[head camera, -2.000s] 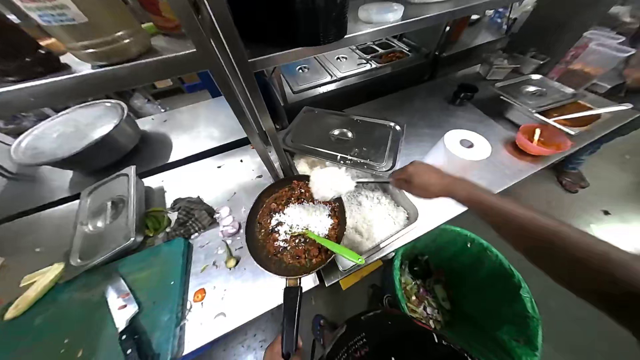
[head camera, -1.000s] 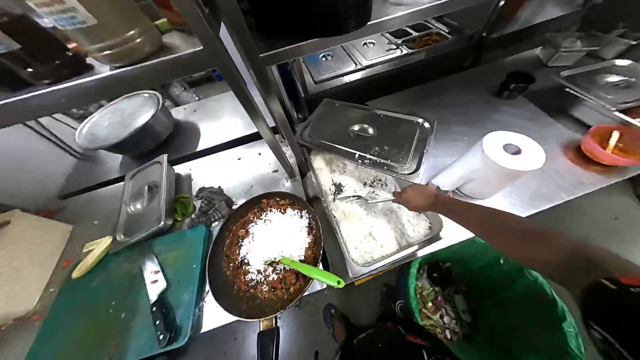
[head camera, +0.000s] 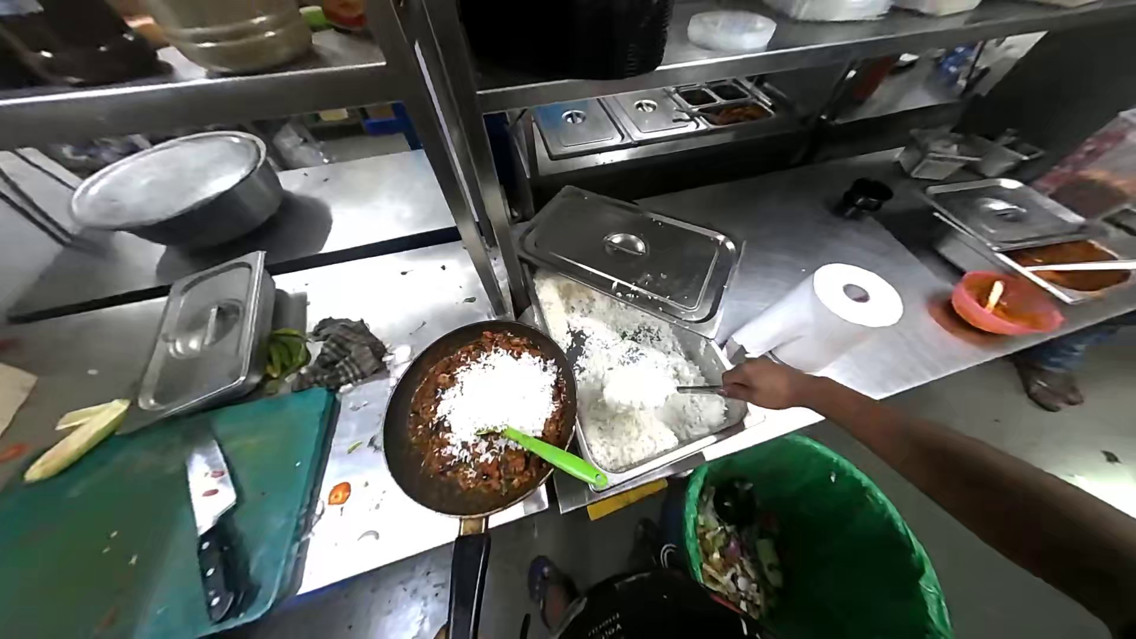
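My right hand (head camera: 765, 383) grips the metal handle of a serving spoon (head camera: 701, 389), its bowl heaped with white rice above the rice (head camera: 621, 439) in a deep steel pan (head camera: 737, 413). A steel lid (head camera: 635, 253) rests across that pan's back part. To the left is a black frying pan (head camera: 404, 475) with a reddish-brown chopped mixture (head camera: 493, 475) and a mound of white rice (head camera: 501, 395). A bright green spatula (head camera: 559, 457) leans in it, handle over the rim. Of my left hand only a sliver of finger (head camera: 441, 632) shows beside the frying pan's black handle (head camera: 469, 577).
A green cutting board (head camera: 275, 497) with a knife (head camera: 211, 515) lies left. A paper roll (head camera: 825, 315) stands beside my right hand. Below the counter edge is a green-lined waste bin (head camera: 843, 541). Shelf posts (head camera: 470, 169) rise behind the pans; an orange bowl (head camera: 1007, 302) sits far right.
In the oldest frame the rice-heaped spoon was over the frying pan's edge; then it went down into the rice pan. Now it holds rice there. The frying pan's rice mound has grown since the oldest frame.
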